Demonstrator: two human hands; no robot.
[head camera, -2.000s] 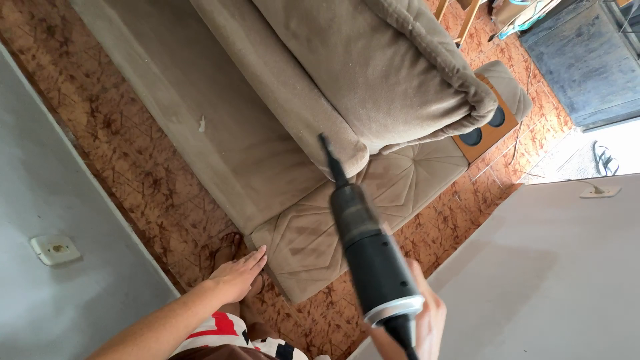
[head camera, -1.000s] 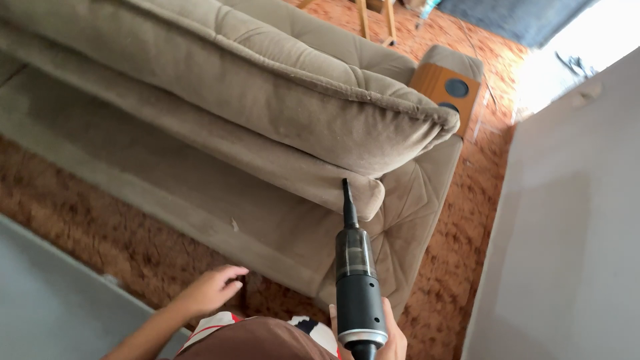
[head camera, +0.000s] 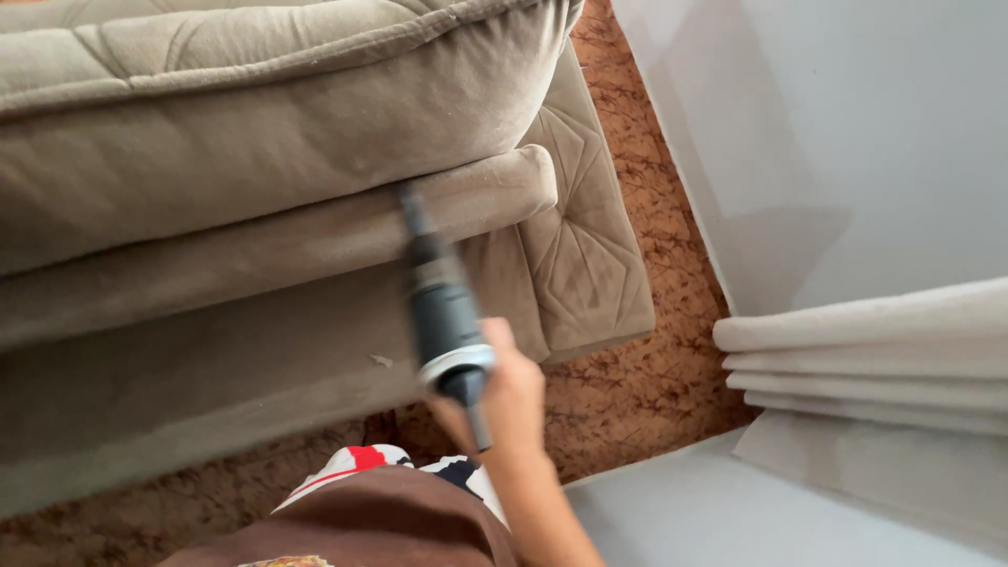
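Observation:
My right hand (head camera: 508, 394) is closed around a black handheld vacuum cleaner (head camera: 445, 315) with a silver ring and a narrow crevice nozzle. Motion blurs the vacuum. Its nozzle tip lies at the seam between the thick upper cushion (head camera: 315, 150) and the lower padded layer (head camera: 299, 244) of a beige upholstered sofa, left of that layer's rounded end. A small pale scrap (head camera: 381, 361) rests on the sofa's lower fabric part (head camera: 236, 370). My left hand is out of view.
A quilted sofa section (head camera: 587, 276) sticks out at the right. Beyond it runs the reddish-brown patterned floor (head camera: 630, 402), bordered by a pale wall (head camera: 827, 142). Folded light curtain fabric (head camera: 866, 339) hangs at the right. My clothed lap is at the bottom.
The nozzle has moved left along the seam, away from the rounded end. My left hand, seen near the sofa's lower edge before, has left the view. The view has shifted closer to the sofa.

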